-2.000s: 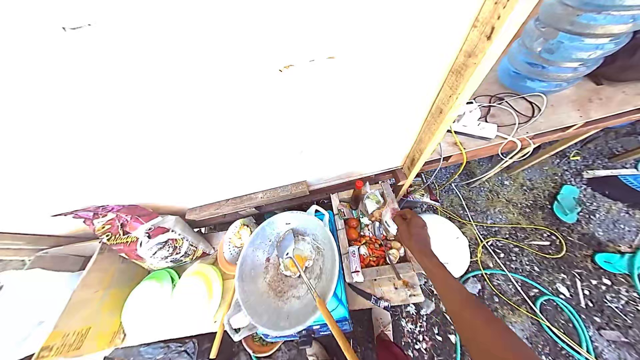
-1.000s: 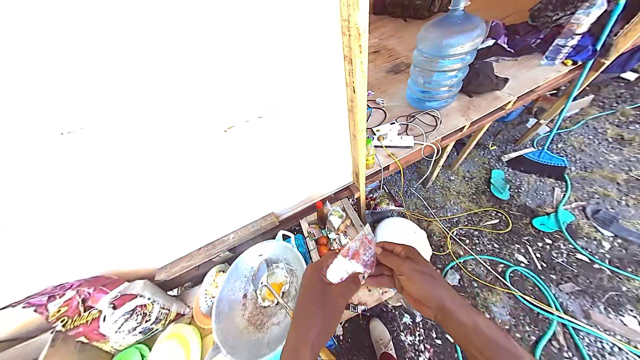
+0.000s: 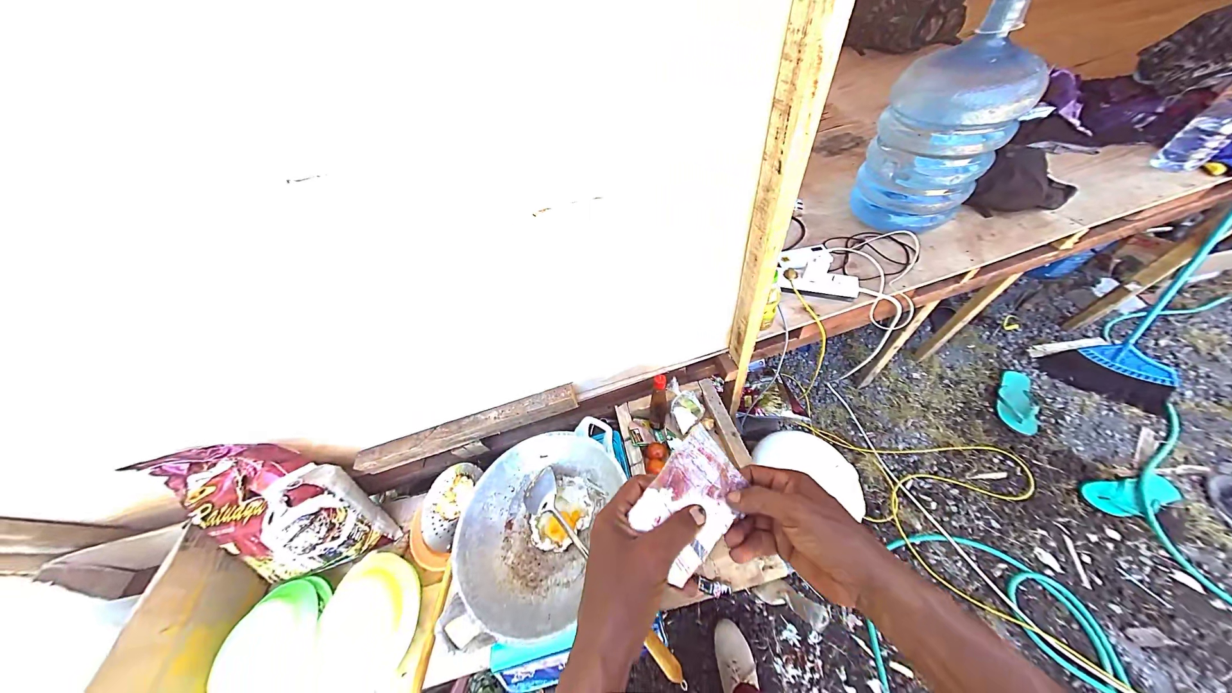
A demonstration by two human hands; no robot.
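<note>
Both hands hold a small plastic packet (image 3: 701,481) with white and reddish contents, above the wooden crate. My left hand (image 3: 635,539) grips its lower left side, thumb on top. My right hand (image 3: 784,515) pinches its right edge between thumb and fingers. Left of the hands, an aluminium wok (image 3: 500,577) holds a frying egg (image 3: 563,525) with an orange yolk. A metal ladle (image 3: 542,491) rests in the wok, its wooden handle (image 3: 664,659) passing beneath my left hand. Tomatoes (image 3: 655,456) and a red-capped bottle (image 3: 659,399) are in the crate behind the packet.
Left of the wok stand a perforated skimmer (image 3: 448,505), plates (image 3: 371,616) and a maroon plastic bag (image 3: 231,510). A white round lid or bowl (image 3: 813,467) is right of the crate. Yellow cable (image 3: 962,449) and green hose (image 3: 1020,549) cross the gravel. A power strip (image 3: 823,285) lies by a water jug (image 3: 938,135).
Two seconds ago my right hand was at the crate and my left hand was not seen. Both hands now hold the packet. The view has swung right.
</note>
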